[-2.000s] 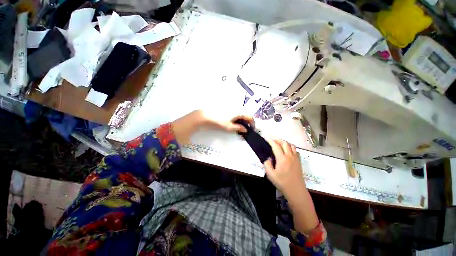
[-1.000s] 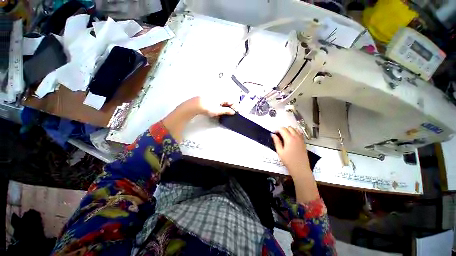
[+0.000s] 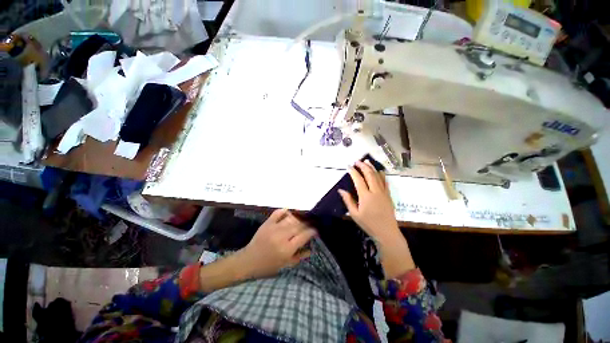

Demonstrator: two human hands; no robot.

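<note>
A dark navy-black band piece (image 3: 329, 203) lies slanted over the front edge of the white machine table. My right hand (image 3: 369, 197) holds its upper part on the table, below and right of the needle area. My left hand (image 3: 281, 240) is at the table's front edge over the check apron (image 3: 267, 305), with its fingers closed at the lower end of the dark cloth. The presser foot and needle (image 3: 332, 134) are above the band, with no dark piece seen under them. More black cloth hangs below the edge, partly hidden.
The cream sewing machine arm (image 3: 461, 94) spans the right. A small metal tool (image 3: 386, 150) and a yellow-handled awl (image 3: 449, 181) lie on the table. White scraps (image 3: 110, 90) and a folded dark bundle (image 3: 146, 115) lie on the brown board (image 3: 93, 159) at left.
The band has turned from slanting down right to slanting down left. My left hand has moved down from the table to its front edge. The camera view has shifted.
</note>
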